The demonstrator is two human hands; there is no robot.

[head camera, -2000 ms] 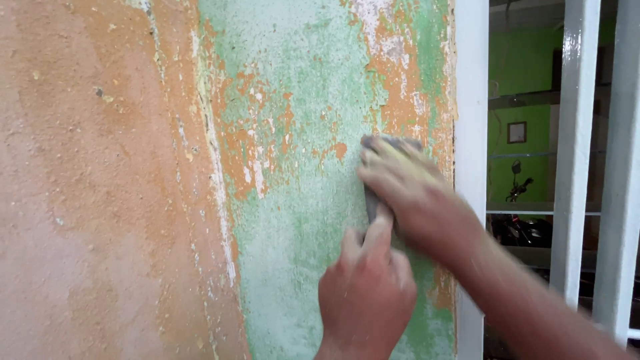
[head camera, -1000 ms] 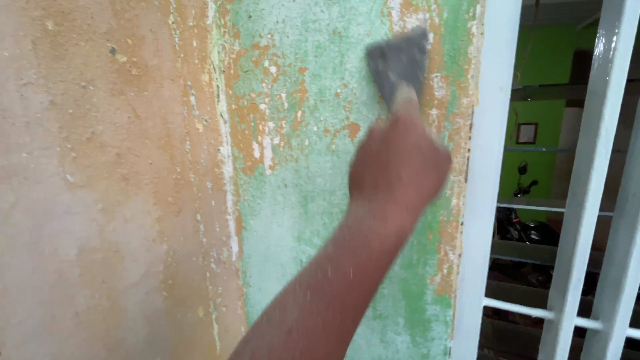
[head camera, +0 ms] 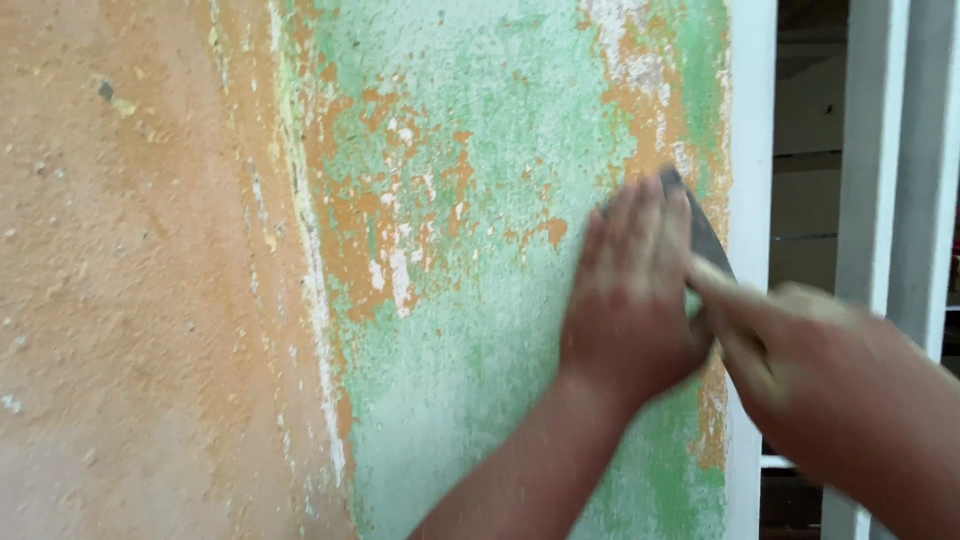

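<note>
A flat scraper with a dark grey blade is tilted against the painted wall, near the wall's right edge. My right hand comes in from the right, closed around the scraper's lower part, with one finger pointing along the blade. The handle is hidden by the hands. My left hand reaches up from below, its fingers extended close together over the left part of the blade; blur and overlap hide whether it grips the tool. Around the scraper, the wall shows worn green paint with orange and white patches.
Rough orange-tan wall fills the left side, with a white, flaking vertical line between it and the green part. A white frame borders the wall on the right. Beyond it stand white upright bars with a dark space behind.
A second ago only my left hand was in view, holding the scraper higher on the wall. Now the scraper is lower, and my right hand has come in from the right and closed on it.
</note>
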